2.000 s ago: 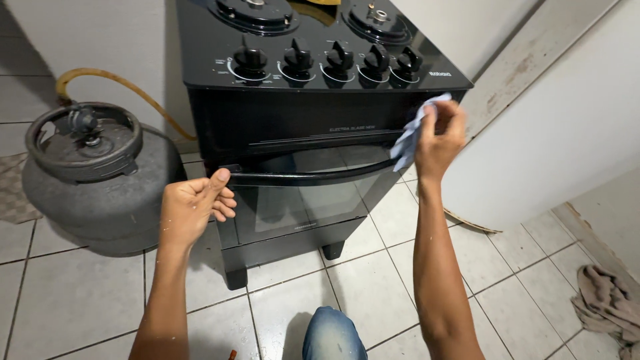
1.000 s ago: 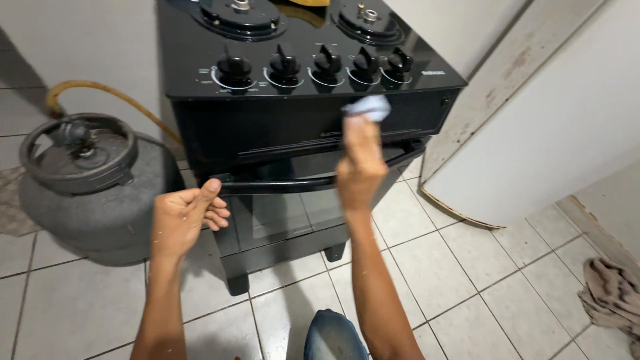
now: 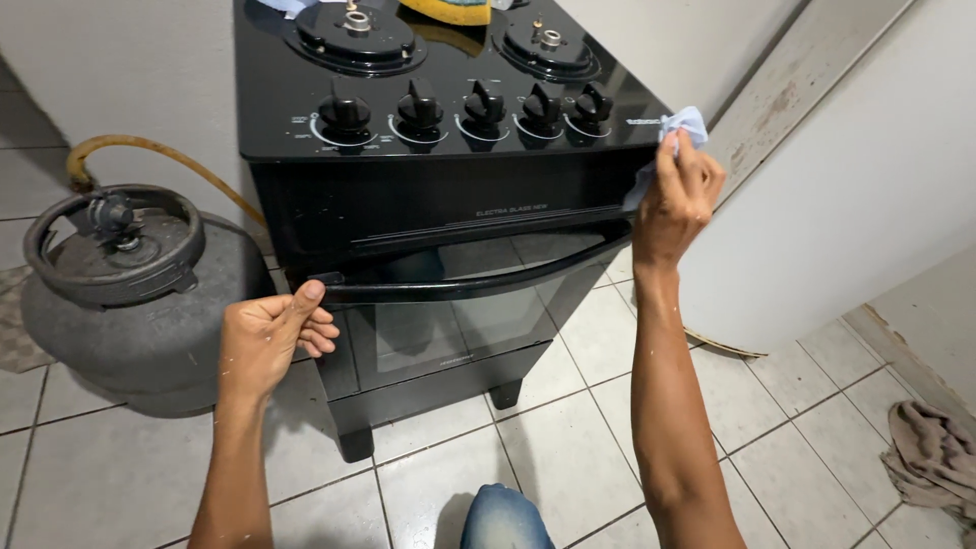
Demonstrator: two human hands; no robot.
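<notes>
A black gas stove (image 3: 442,187) stands in front of me, with several control knobs (image 3: 484,107) along its front edge. My right hand (image 3: 682,191) pinches a light blue cloth (image 3: 685,126) at the stove's front right corner, and part of the cloth hangs against the front panel. My left hand (image 3: 278,332) is at the left end of the oven door handle (image 3: 457,288), its thumb against the end; whether the fingers grip it is hard to tell. Two burners (image 3: 354,38) without visible grates and a yellow sponge (image 3: 450,9) are on the cooktop.
A dark gray gas cylinder (image 3: 145,320) with a yellowish hose (image 3: 168,152) stands left of the stove. A white panel (image 3: 823,191) stands to the right. On the tiled floor (image 3: 564,442), a brown cloth (image 3: 926,454) lies at far right. My denim-covered knee (image 3: 503,518) shows below.
The right hand with the cloth was at the middle of the front panel one second ago and is now at the right corner. The left hand has stayed at the handle's left end.
</notes>
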